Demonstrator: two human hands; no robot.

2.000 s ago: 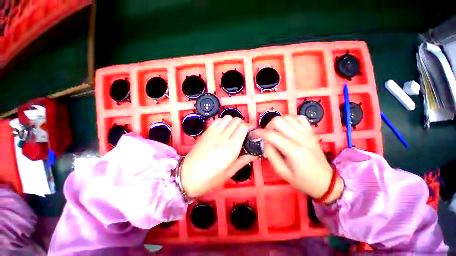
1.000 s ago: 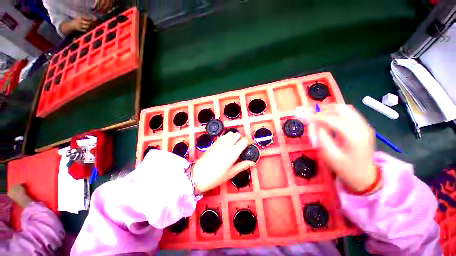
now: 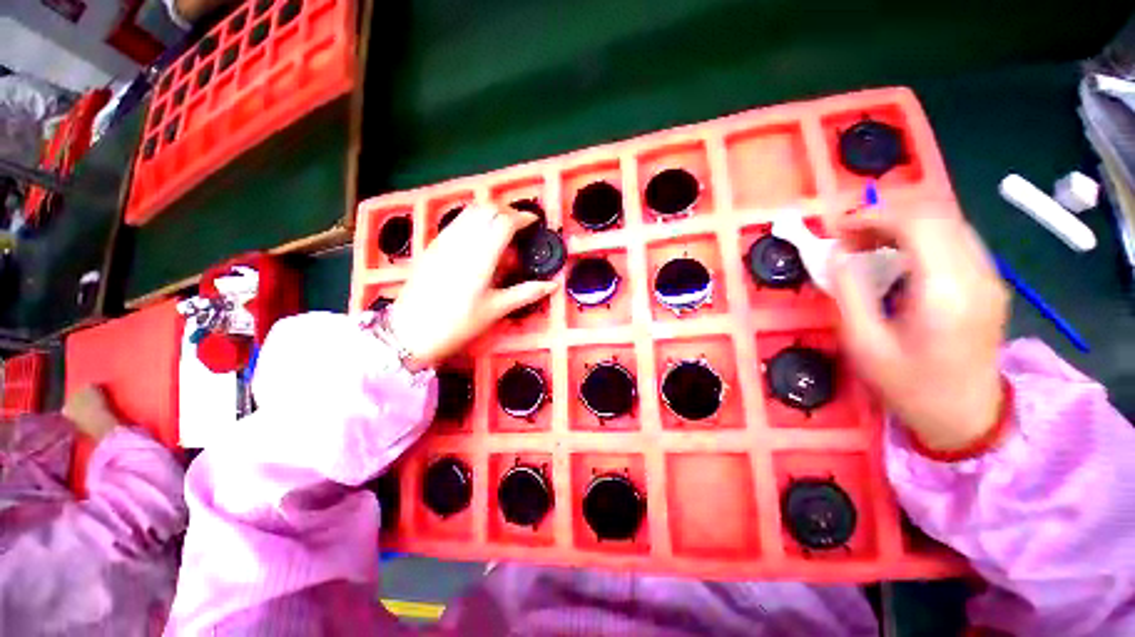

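Note:
The red-orange foam tray (image 3: 560, 332) holds black round watch bodies in its pockets. My left hand (image 3: 454, 292) has finger and thumb around the left side of a watch body (image 3: 540, 253), matt back up, over a divider near the top left. My right hand (image 3: 927, 330), blurred, pinches a white cloth (image 3: 809, 245) beside a back-up watch body (image 3: 775, 259) in the right part of the tray. A blue stick's tip (image 3: 871, 194) shows above my right hand; the rest is hidden. A glossy watch (image 3: 691, 390) lies screen up in the third row.
A white bar (image 3: 1048, 212), a small white cube (image 3: 1075, 190) and a blue stick (image 3: 1043, 306) lie right of the tray. Papers (image 3: 1111, 156) are at far right. A red holder (image 3: 276, 292) and another person's arm (image 3: 93, 498) are at left. Another foam tray (image 3: 249, 118) is upper left.
My left hand has left the watch body it held and moved up-left to the one on the divider. The third-row pocket, empty before, now holds a watch. My right hand still has the cloth.

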